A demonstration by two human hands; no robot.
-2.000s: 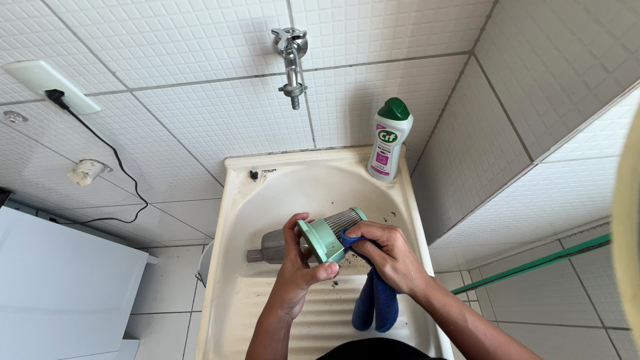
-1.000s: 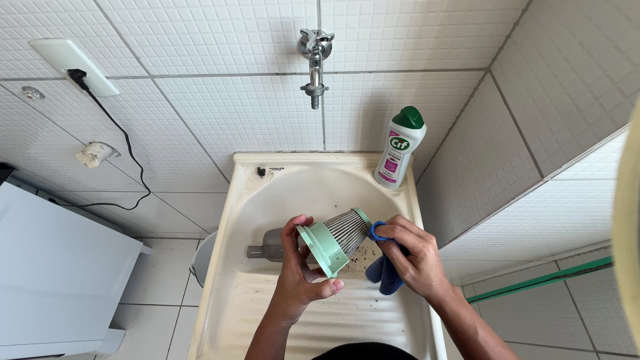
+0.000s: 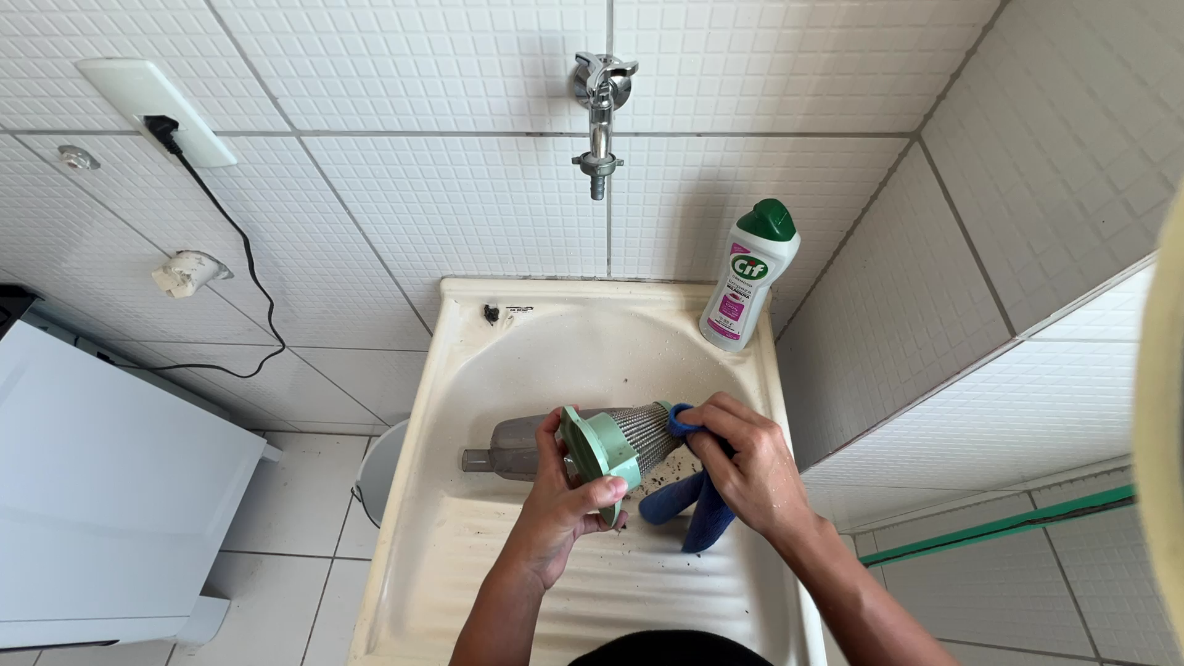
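My left hand [image 3: 566, 504] grips the green plastic rim of a pleated cone filter [image 3: 647, 435], its narrow end pointing right. A blue cloth [image 3: 708, 518] is pinched in my right hand [image 3: 751, 462], with one part against the filter's narrow end and the rest hanging below. Behind the filter, a grey translucent plastic container [image 3: 518, 446] lies on its side in the cream laundry sink [image 3: 421, 555]. Dark bits of debris [image 3: 661, 476] are scattered in the basin under the filter.
A Cif cleaner bottle [image 3: 747, 277] stands on the sink's back right corner. Above the basin, a metal tap [image 3: 599, 129] juts from the tiled wall. Left of the sink are a bucket [image 3: 381, 472] and a white appliance [image 3: 111, 499]; a black cord [image 3: 242, 240] runs from the wall outlet.
The cloth is back against the filter's narrow end; two seconds ago it was on the filter's side. The filter has tilted in my left hand, turning its green rim.
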